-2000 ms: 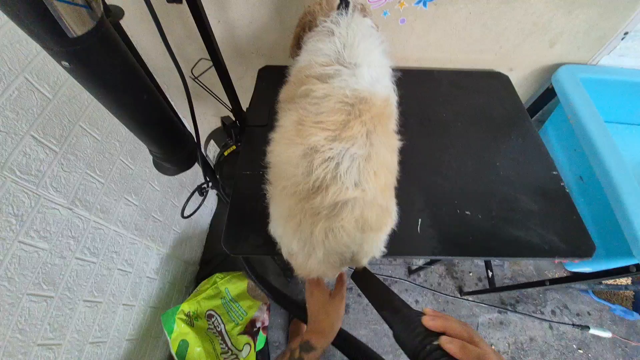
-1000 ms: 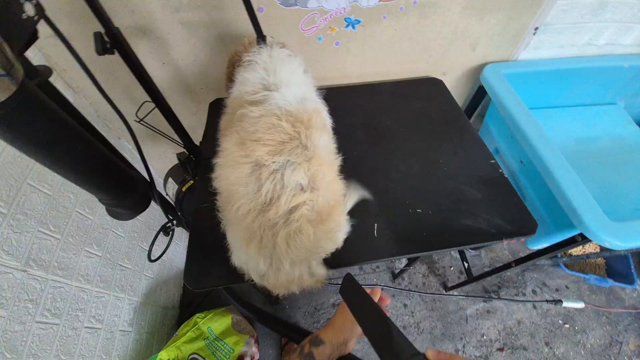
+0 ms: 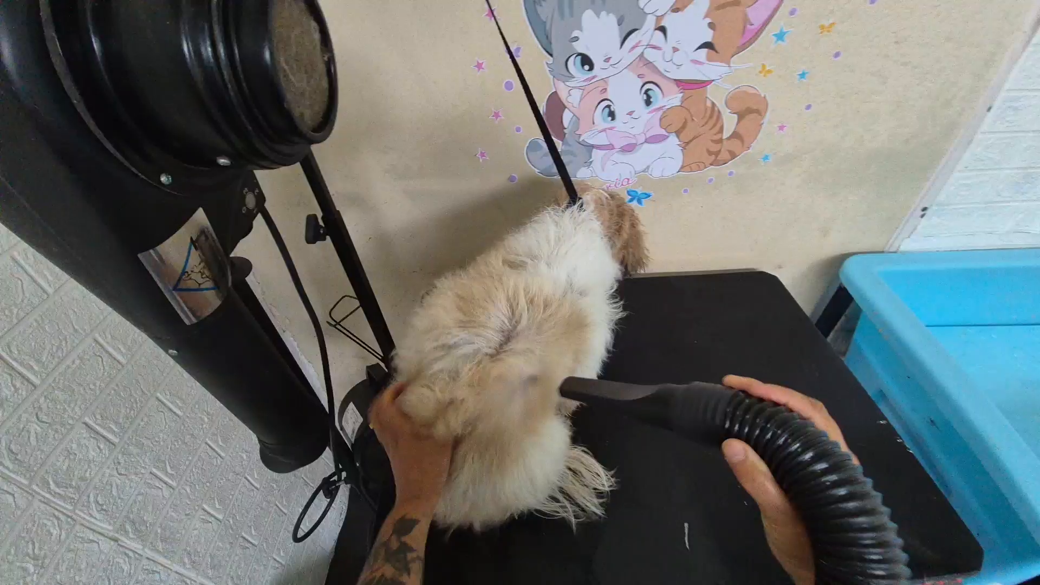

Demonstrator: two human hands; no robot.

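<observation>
A dog (image 3: 520, 325) with cream fur and a brown head stands on a black grooming table (image 3: 699, 341), facing the wall. A thin black strap (image 3: 536, 106) runs from its neck upward. My left hand (image 3: 410, 439) rests against the dog's left flank near the rump, its fingers partly hidden in the fur. My right hand (image 3: 780, 455) grips the ribbed black hose (image 3: 829, 487) of a pet dryer. The flat nozzle (image 3: 626, 394) points at the dog's right side, where the fur lies parted by the airflow.
The large black dryer body (image 3: 179, 89) stands at the upper left, beside a black upright pole (image 3: 349, 252) and a hanging cable (image 3: 313, 325). A blue plastic tub (image 3: 902, 349) adjoins the table on the right. Behind the dog is a wall with a cat sticker (image 3: 642, 97).
The nozzle has come up from below the table's near edge to the dog's right side. My left hand has risen to the dog's flank. The view has shifted closer.
</observation>
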